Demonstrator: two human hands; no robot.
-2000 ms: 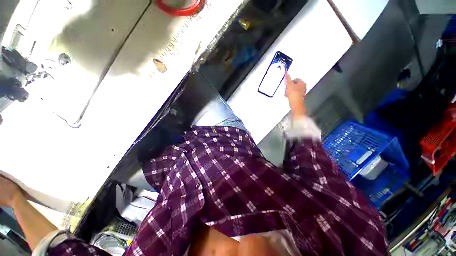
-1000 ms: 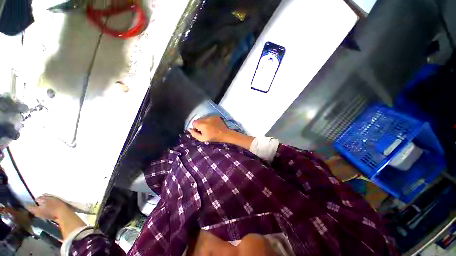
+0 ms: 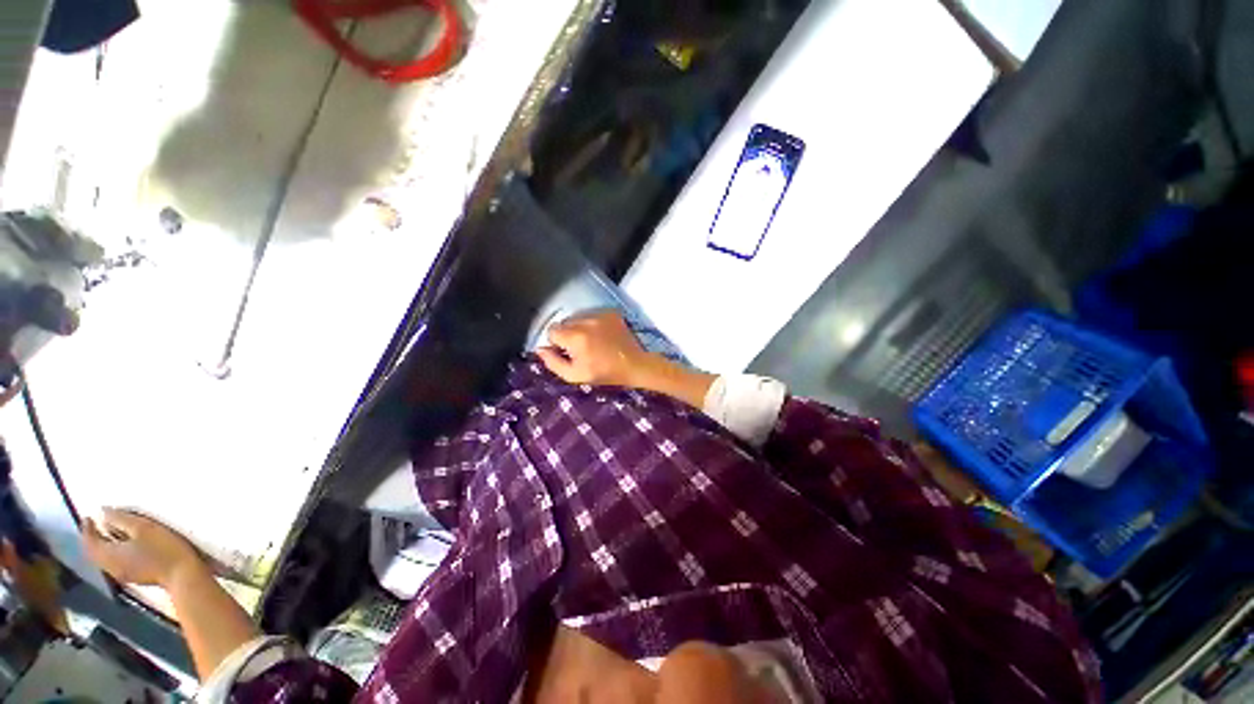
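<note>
The smartphone [image 3: 756,193] lies flat with its screen lit on a lower white surface [image 3: 860,103], and no hand touches it. My right hand [image 3: 594,349] rests on my lap over the checked clothing, its fingers curled in and nothing visible in it. My left hand [image 3: 135,547] is at the lower left, at the near edge of the white sewing table [image 3: 316,316]. Its fingers are bent and blurred, and I cannot tell whether it holds anything. Part of the sewing machine [image 3: 41,282] shows at the left edge, blurred.
The red scissors handle [image 3: 426,48] lies at the top of the sewing table. A dark fabric piece [image 3: 90,21] is at the top left corner. A blue plastic crate [image 3: 1045,426] with a white container inside stands at the right. A dark gap separates the two white surfaces.
My right hand has moved from beside the smartphone down to my lap. My left hand has come further into view at the lower left. The view has shifted somewhat; the smartphone stays on its surface.
</note>
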